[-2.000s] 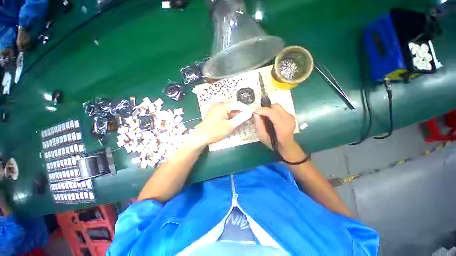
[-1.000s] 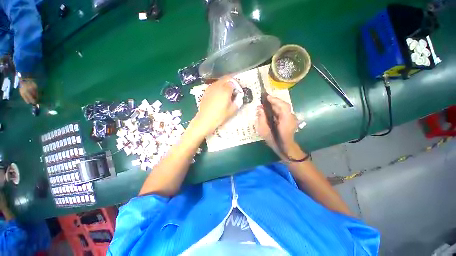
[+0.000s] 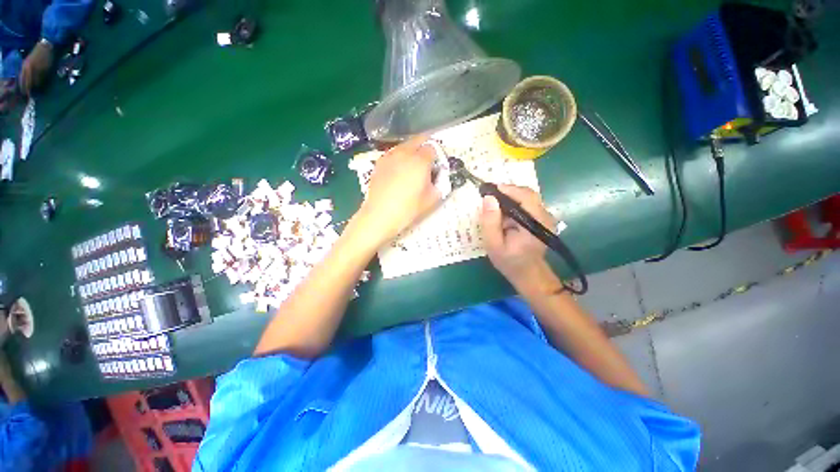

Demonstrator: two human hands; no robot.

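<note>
My left hand point(image 3: 402, 187) rests on the cream paper sheet point(image 3: 428, 245), with white covers on its fingertips. Its fingers are at a dark roundish assembly point(image 3: 457, 173); they partly hide it. My right hand point(image 3: 516, 228) holds a black soldering iron point(image 3: 527, 219) like a pen, its tip pointing left and touching or very near the assembly. The exact contact is too small to tell. A heap of small white parts point(image 3: 276, 244) lies left of my left forearm.
A clear fume hood point(image 3: 433, 88) stands behind the sheet, a yellow pot point(image 3: 537, 116) and tweezers point(image 3: 617, 153) to its right. A blue soldering station point(image 3: 714, 81) is far right. Wrapped dark assemblies point(image 3: 315, 167) and a parts tray point(image 3: 118, 302) lie left. Another person's hand point(image 3: 37, 66) is upper left.
My left hand has moved from the sheet's middle up to the dark assembly. The iron has swung from pointing away from me to pointing left at the assembly.
</note>
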